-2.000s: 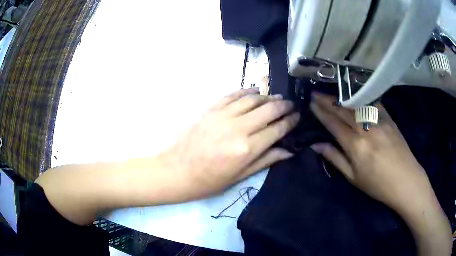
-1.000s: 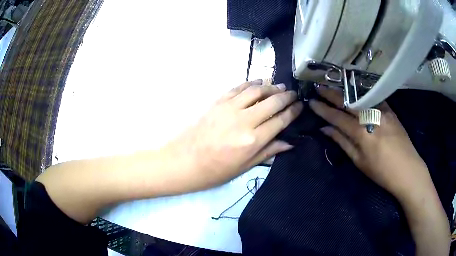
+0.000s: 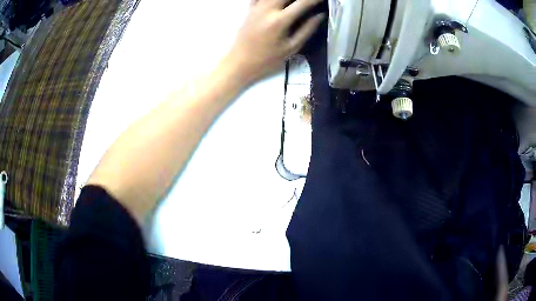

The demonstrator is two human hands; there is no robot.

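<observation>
A dark garment piece (image 3: pixel 364 206) lies over the right part of the white table top and under the sewing machine head (image 3: pixel 376 41). A short light thread lies on it. My left hand (image 3: pixel 267 35) is blurred at the top, left of the machine head, its fingers over the dark cloth's edge; whether it grips the cloth cannot be told. My right hand (image 3: pixel 502 273) shows only as a blurred sliver at the lower right, over the cloth's edge. The needle area is dark and hard to make out.
The slide plate (image 3: pixel 297 138) shows beside the cloth on the white table top (image 3: pixel 229 176). Cream tension dials (image 3: pixel 402 107) stick out from the machine. A brown plaid board (image 3: pixel 53 111) borders the table at left. A green basket (image 3: pixel 42 258) is partly visible below.
My left hand has moved up and away from the needle area. My right hand has moved down to the lower right, almost out of view. More of the slide plate and cloth shows.
</observation>
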